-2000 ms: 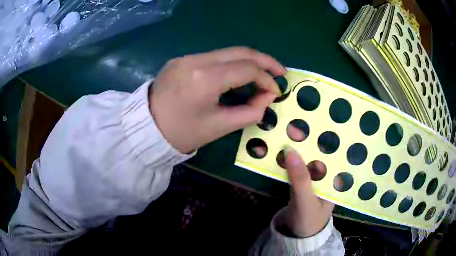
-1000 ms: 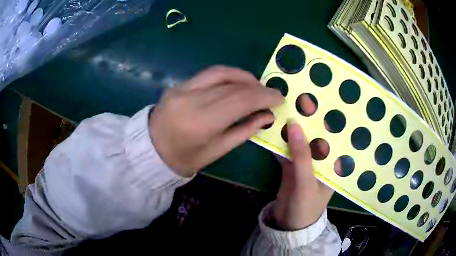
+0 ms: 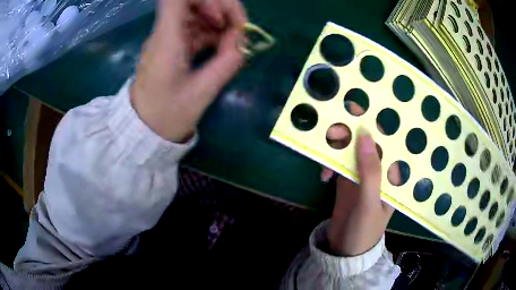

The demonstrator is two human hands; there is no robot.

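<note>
The pale-yellow die-cut adhesive sheet (image 3: pixel 345 76), with three rows of round holes, slants from upper centre to the right edge. My right hand (image 3: pixel 362 198) grips its lower edge, thumb on top and fingers behind, partly visible through the holes. Dark rims show around two holes at its upper left end. My left hand (image 3: pixel 192 68) is raised left of the sheet, apart from it and cut off by the top edge. It pinches a thin yellow release-liner ring (image 3: pixel 259 41) between its fingertips.
A thick fanned stack of unworked sheets (image 3: pixel 452 62) stands at upper right. A shiny clear plastic bag (image 3: pixel 113 25) with white discs (image 3: pixel 68 18) lies at upper left. A brown carton edge (image 3: pixel 35 136) shows at the left. The table surface (image 3: pixel 237 147) is dark green.
My left hand has moved from the sheet's left end to the upper left, now with a yellow ring. A second dark-rimmed hole shows. The earlier loose ring at the top is no longer visible.
</note>
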